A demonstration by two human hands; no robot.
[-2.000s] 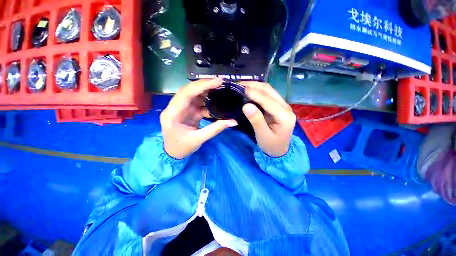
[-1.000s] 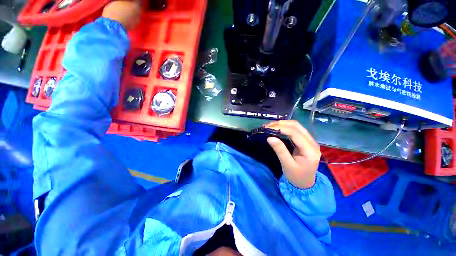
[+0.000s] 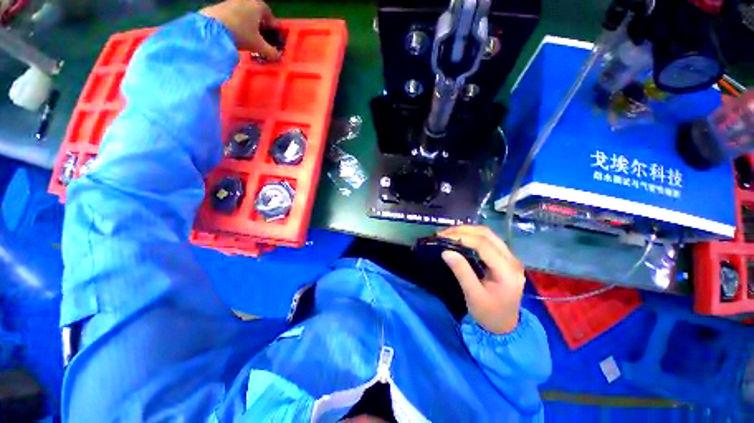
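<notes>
My left hand (image 3: 241, 25) reaches to the back of the orange-red parts tray (image 3: 324, 107). Its fingertips are on a dark round watch case (image 3: 271, 43) at a back pocket; the grip is partly hidden. My right hand (image 3: 489, 281) holds another black watch case (image 3: 450, 245) between thumb and fingers, in front of the black test fixture (image 3: 430, 211). The fixture's seat looks dark, with no hand on it. The silver toggle clamp (image 3: 453, 74) rises above it. Several discs sit in the tray's front pockets, one silvery (image 3: 274, 199).
A blue air leak tester (image 3: 579, 124) stands right of the fixture, with a thin clear tube looping in front. Crumpled clear film (image 3: 347, 169) lies between tray and fixture. Another red tray (image 3: 711, 281) is at the right edge. A blue stool (image 3: 703, 330) stands below right.
My hands have parted from the case they held together; my left hand went to the tray. The raised red tray at the upper left is gone from view there. My right hand keeps its case.
</notes>
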